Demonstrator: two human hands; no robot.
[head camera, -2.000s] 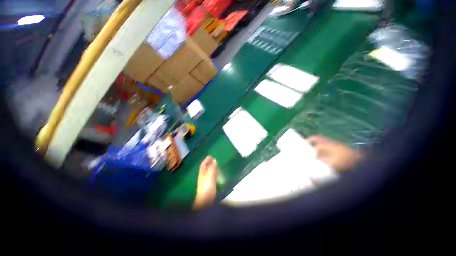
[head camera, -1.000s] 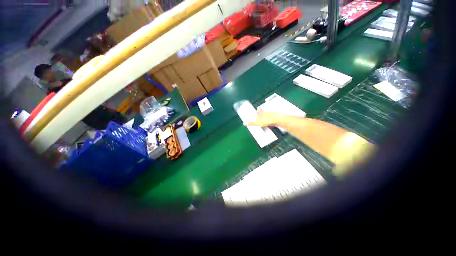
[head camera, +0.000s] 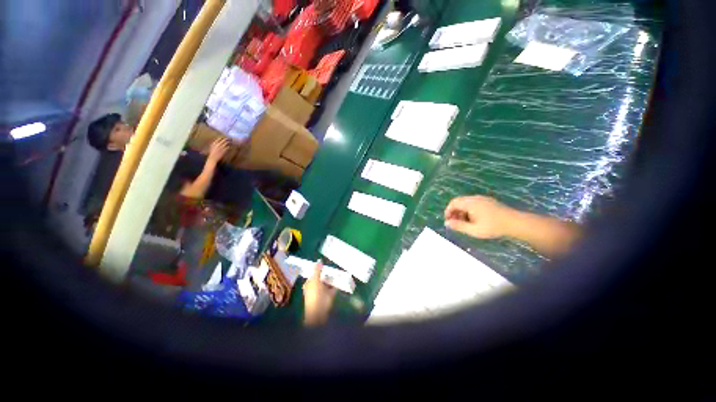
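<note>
My left hand (head camera: 316, 300) is at the bottom centre, its fingers on a slim white box (head camera: 337, 279) at the near end of the green belt; its grip is partly hidden. Another slim white box (head camera: 348, 258) lies beside it. My right hand (head camera: 485, 217) is over the film-covered bench, fingers loosely curled, with nothing visible in it. A row of white boxes (head camera: 440, 279) lies on the bench between my hands, its lower edge cut off by the dark rim. More white boxes (head camera: 377, 208) lie farther up the belt.
Clear film (head camera: 534, 133) covers the bench at right, with a plastic bag (head camera: 581, 39) on it. Left of the belt are a small square box (head camera: 297, 204), a tape roll (head camera: 289, 239), a brown-orange tray (head camera: 276, 279) and a blue crate (head camera: 216, 301). A person (head camera: 206, 169) reaches toward cartons (head camera: 275, 145).
The view has turned. My right hand has left the belt box and come back over the film. My left hand has come into view at a box. More boxes show at the belt's near end.
</note>
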